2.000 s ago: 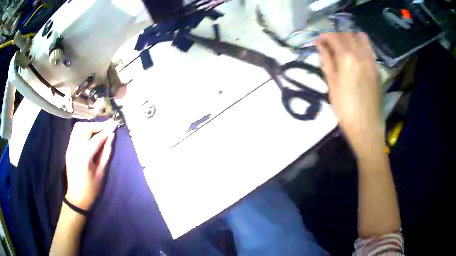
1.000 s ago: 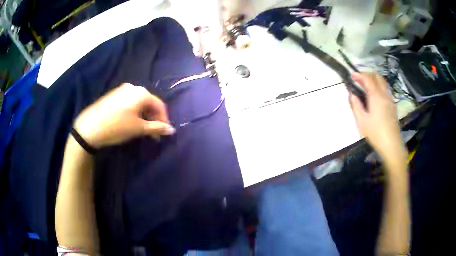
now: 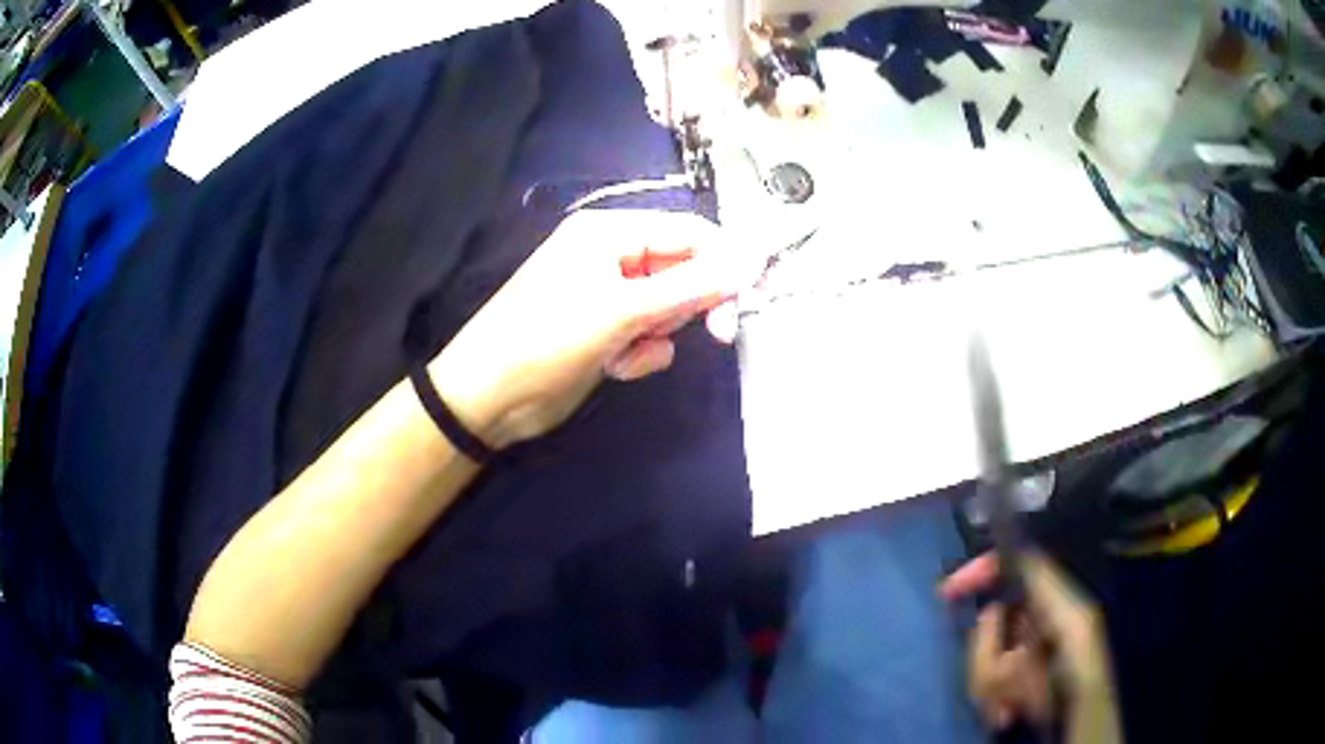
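A large dark navy cloth (image 3: 349, 291) covers the left of the table and the lap. My left hand (image 3: 625, 298) lies over its right edge, just in front of the presser foot (image 3: 698, 167), fingertips pinched on a thin dark strip (image 3: 788, 255) that sticks out to the right. A pale thin strip (image 3: 628, 191) lies on the cloth beside the presser foot. My right hand (image 3: 1024, 654), blurred, holds the black shears (image 3: 991, 436) below the table's front edge, with the blade pointing up over the white table.
Small dark fabric pieces (image 3: 908, 51) lie at the back, right of the needle. A round silver disc (image 3: 789, 182) is on the white table (image 3: 857, 393). Tangled threads (image 3: 1213, 255) and a dark box (image 3: 1279, 262) are at the right. A blue surface (image 3: 109, 233) is at the left.
The shears, lying on the table two seconds ago, were picked up by my right hand and carried toward the front edge. My left hand moved over the cloth, then right to its edge.
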